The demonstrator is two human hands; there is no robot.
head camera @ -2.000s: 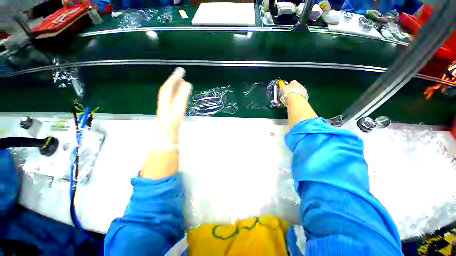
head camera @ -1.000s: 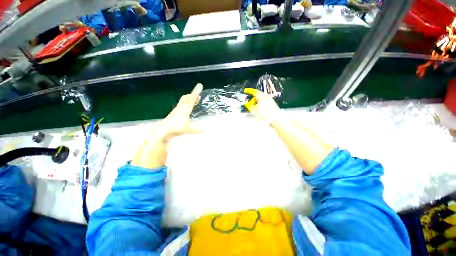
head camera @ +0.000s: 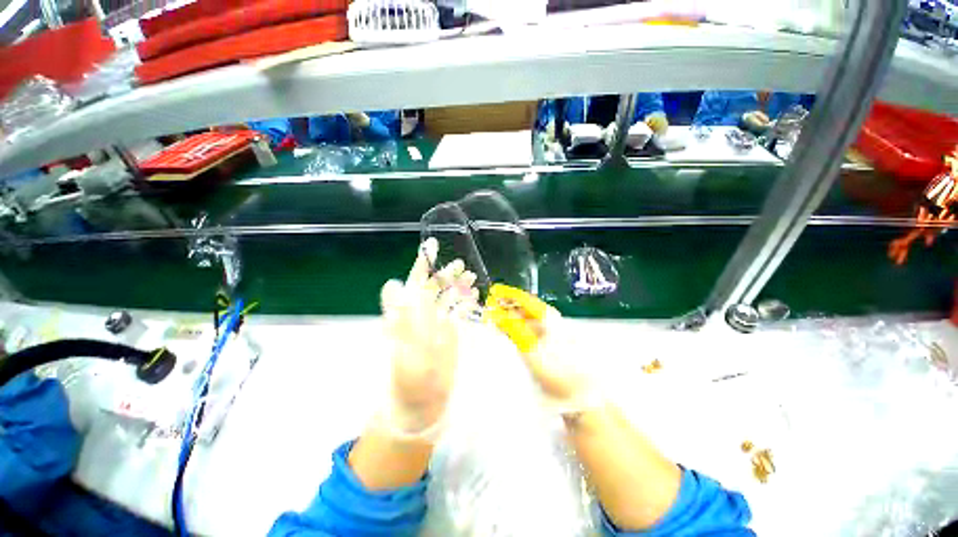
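Two thin clear rounded plastic outlines [head camera: 506, 236], like film bags or shells, stand up above my hands against the dark green belt. My left hand [head camera: 425, 336], in a clear glove, is at their lower left with fingers curled at the lower end. My right hand [head camera: 541, 341], with yellow finger cots, pinches at their lower right. Small bits between the fingertips are too blurred to name. A clear plastic unit [head camera: 592, 273] with shiny pinkish-silver contents lies on the belt to the right, touched by neither hand.
Small amber pieces [head camera: 761, 462] and crinkled clear film [head camera: 882, 388] lie on the white bench at right. A metal post [head camera: 793, 178] rises at right. Blue cable [head camera: 205, 372] and a black hose [head camera: 84, 355] are at left. A grey shelf [head camera: 420, 79] crosses above. People in blue are beyond the belt.
The view has tilted up, bringing the shelf in. My hands have come together and now hold up clear plastic taken from the belt. The unit with shiny contents lies alone on the belt.
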